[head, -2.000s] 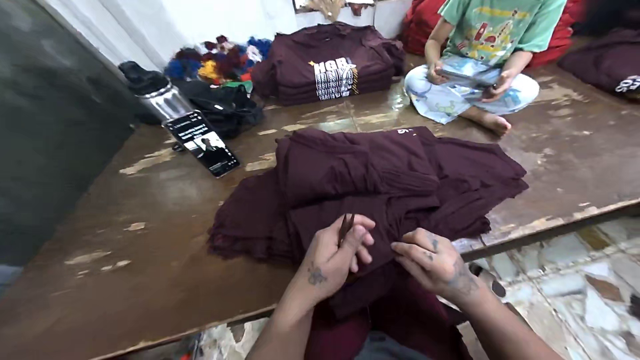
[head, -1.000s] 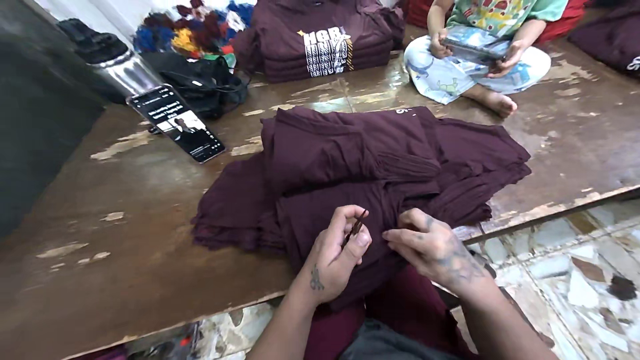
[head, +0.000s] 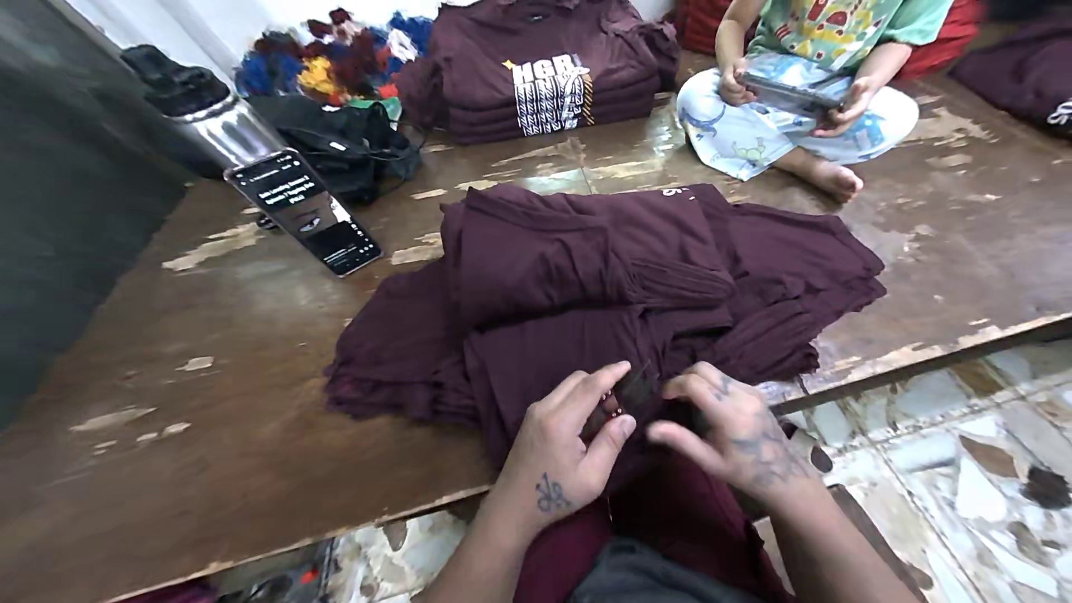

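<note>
A stack of maroon T-shirts (head: pixel 586 251) lies on the brown wooden table, its lower part hanging over the front edge towards my lap. Above this near part, my left hand (head: pixel 574 444) holds a small dark tool, perhaps thread snips, between thumb and fingers; its shape is blurred. My right hand (head: pixel 737 427) is just to the right, over the same cloth, with thumb and forefinger apart. No object shows between them, though its other fingers are partly hidden.
A phone (head: pixel 306 213) leans on a metal bottle (head: pixel 226 126) at the left. Behind are a black bag (head: pixel 335 138), coloured yarn scraps (head: pixel 335 63) and folded printed shirts (head: pixel 553 75). Another person (head: pixel 796 92) sits cross-legged on the worn table (head: pixel 251 335), holding a device.
My right thumb and forefinger, close together one second ago, are now apart. My left hand keeps the small dark tool. The shirt stack stays in place.
</note>
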